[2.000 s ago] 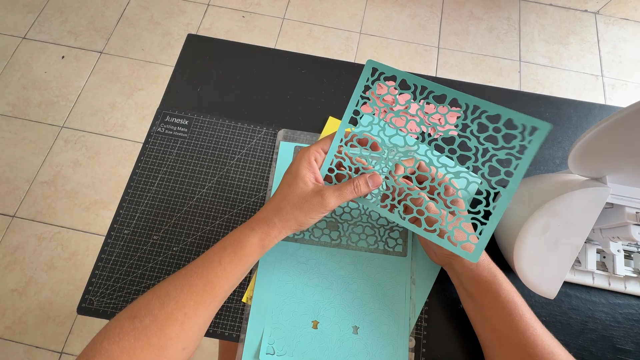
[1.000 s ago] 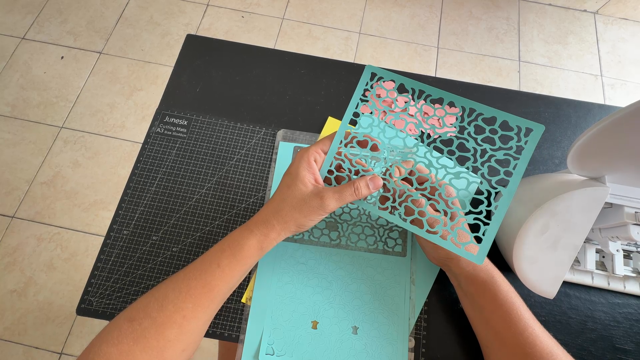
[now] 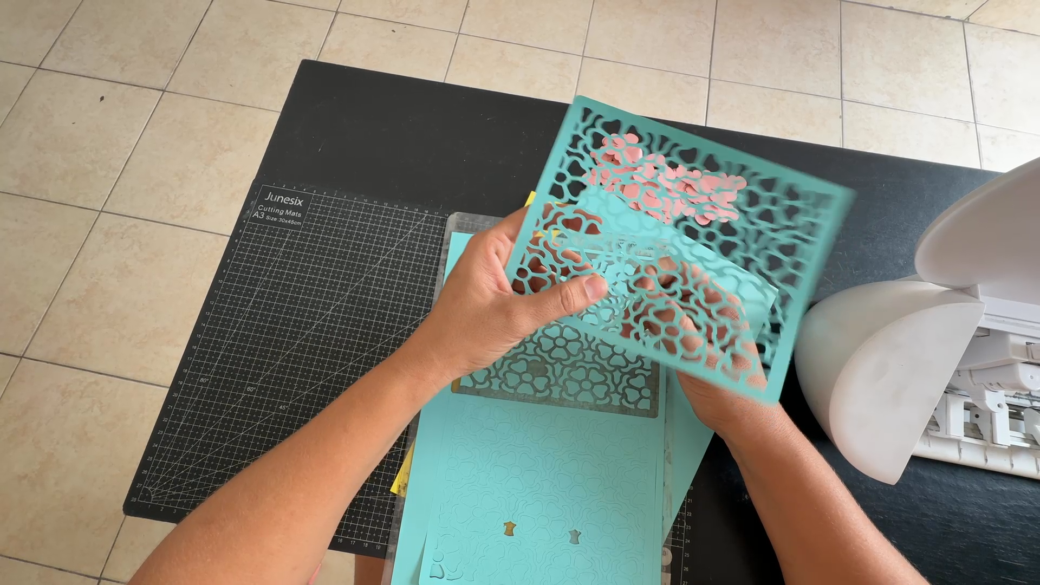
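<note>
My left hand [image 3: 496, 301] grips the left edge of a turquoise paper panel [image 3: 812, 268] cut through with a flower lattice, its thumb on the front face. Behind the panel is my right hand [image 3: 719, 390], seen partly through the holes; whether its fingers hold the panel cannot be made out. Below lies a metal flower-pattern cutting die [image 3: 561, 374] on turquoise paper [image 3: 536, 463], which bears faint pressed outlines and two small cutouts. The paper rests on a clear plate [image 3: 475, 221].
A black cutting mat [image 3: 284, 349] with a white grid lies at the left of the black table [image 3: 406, 122]. Pink paper pieces [image 3: 699, 191] show beyond the panel. A white machine [image 3: 877, 357] with a raised lid stands at the right. Yellow paper [image 3: 402, 475] sticks out underneath.
The panel's right side has shifted slightly and is now blurred. My left hand keeps its grip on the edge.
</note>
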